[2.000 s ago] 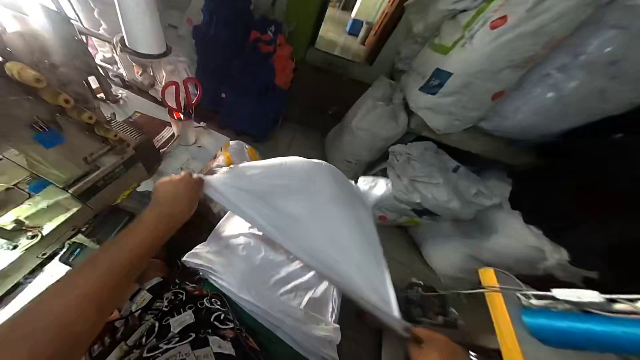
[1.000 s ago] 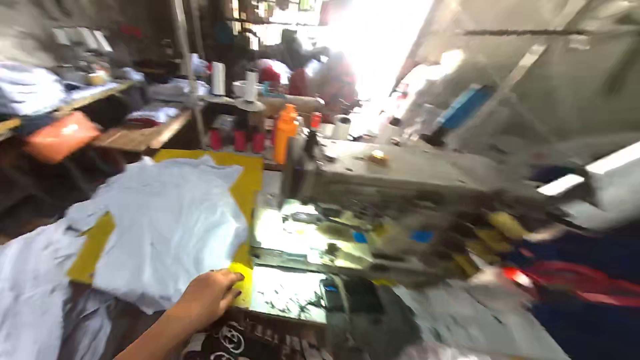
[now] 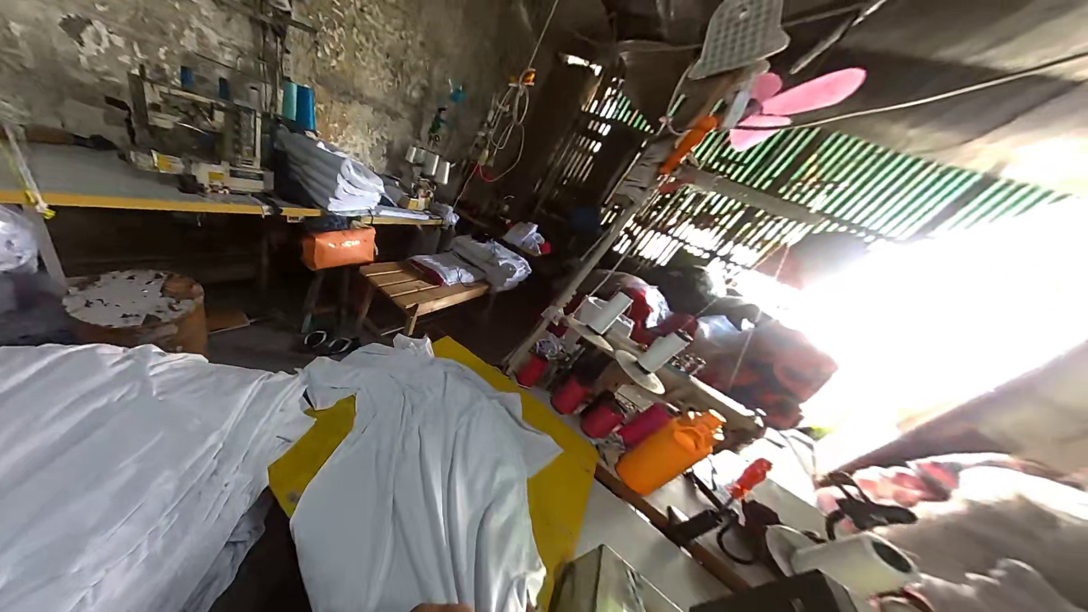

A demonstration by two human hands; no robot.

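Note:
A white fabric garment [image 3: 425, 476] lies spread over a yellow board [image 3: 565, 476] in the lower middle of the head view. More white cloth [image 3: 127, 476] is heaped to its left and touches it. At the bottom edge, only a small part of one hand [image 3: 442, 607] shows against the garment's lower end; which hand it is and how its fingers sit cannot be told. The other hand is out of view. Right of the board stand an orange bottle [image 3: 667, 452] and several red thread cones [image 3: 603, 415].
Metal machine housing [image 3: 599, 582] borders the board at the bottom right. White thread cones [image 3: 663, 350] sit on a slanted stand. Behind are a wooden bench [image 3: 416, 289] with folded cloth, a round drum [image 3: 136, 310], and a sewing machine [image 3: 204, 136] on a long table.
The view has swung far round and up. One second ago an arm reached to the garment's lower right corner; now only a sliver of a hand shows at the bottom edge.

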